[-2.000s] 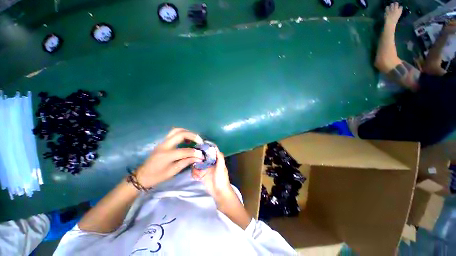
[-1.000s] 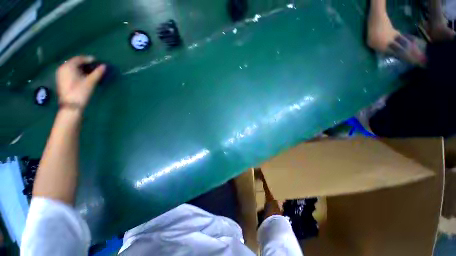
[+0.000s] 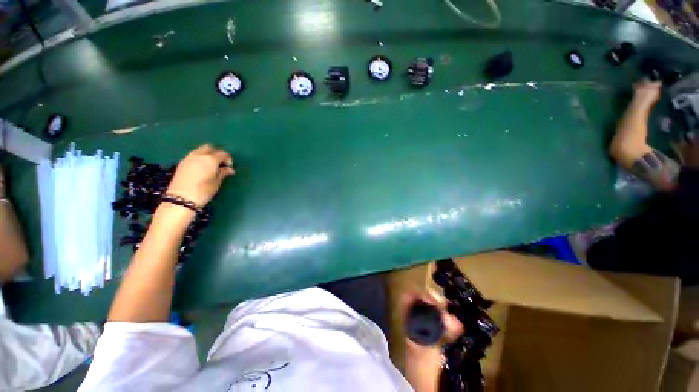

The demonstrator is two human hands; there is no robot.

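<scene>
My left hand (image 3: 201, 178) is over the right edge of the heap of small black fittings (image 3: 146, 187), its fingers curled together; whether it holds a fitting cannot be told. My right hand (image 3: 448, 325) is at the left side of the carton (image 3: 567, 337) and holds a dark round housing (image 3: 424, 322), slightly blurred, with its round end facing up. Glossy black housings (image 3: 467, 337) lie in the carton beside that hand.
White strips (image 3: 79, 222) lie left of the heap. Round units with white faces (image 3: 301, 84) and black housings (image 3: 337, 80) stand in a row along the far side. Another person's arm (image 3: 635, 138) reaches in at the right; another person's arm and sleeve show at the left edge.
My left hand has come back from the far row to the heap of fittings. My right hand has come up from the carton with a housing. The view has shifted, showing more of the row.
</scene>
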